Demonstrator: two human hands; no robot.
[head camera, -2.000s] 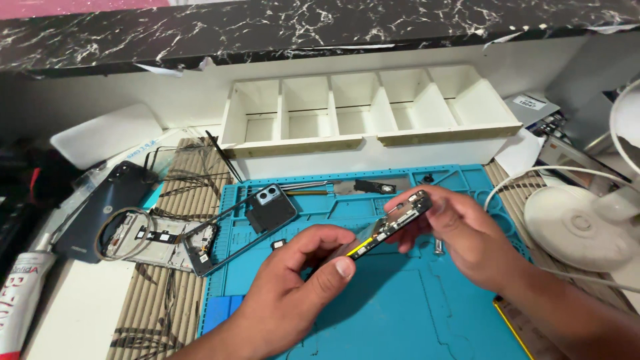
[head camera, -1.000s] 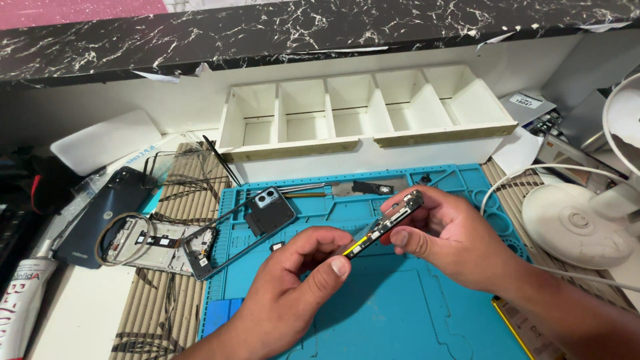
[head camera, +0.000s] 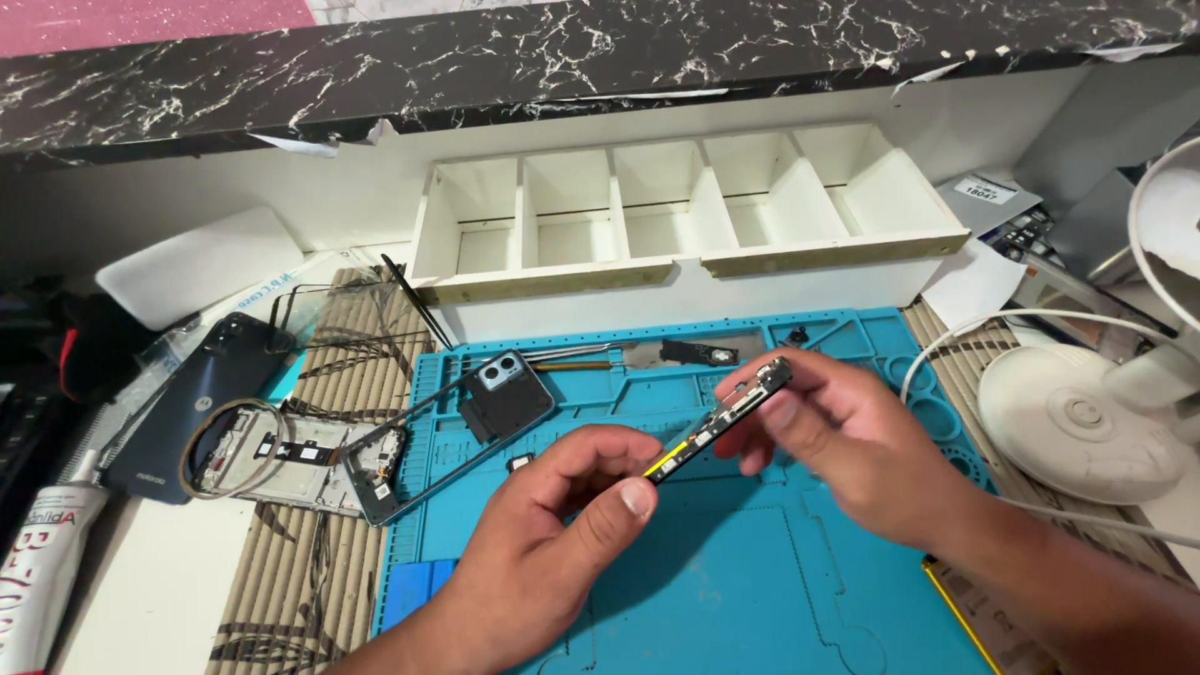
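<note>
Above the blue silicone repair mat (head camera: 694, 581), both hands hold a partly stripped phone assembly (head camera: 717, 422), tilted nearly edge-on, with small metal parts and a yellow strip along its side. My left hand (head camera: 562, 525) grips its lower left end between thumb and fingers. At the upper right end, my right hand (head camera: 825, 431) pinches it, thumb on the near side. Its broad faces are mostly hidden. Left of it on the mat lie a phone mid-frame (head camera: 450, 492) and a black cover piece with a camera ring (head camera: 506, 394). A small part (head camera: 520, 462) lies beside my left hand.
A white divided organizer (head camera: 684, 267) stands behind the mat. At left are a dark phone back cover (head camera: 192, 412), an opened phone chassis (head camera: 300, 459), a coiled cable (head camera: 192, 469) and a glue tube (head camera: 47, 562). A white lamp base (head camera: 1078, 422) and a yellow-edged part (head camera: 961, 609) are at right.
The phone assembly has turned a little in my hands since two seconds ago, and its upper right end sits slightly lower. Both hands keep hold of it.
</note>
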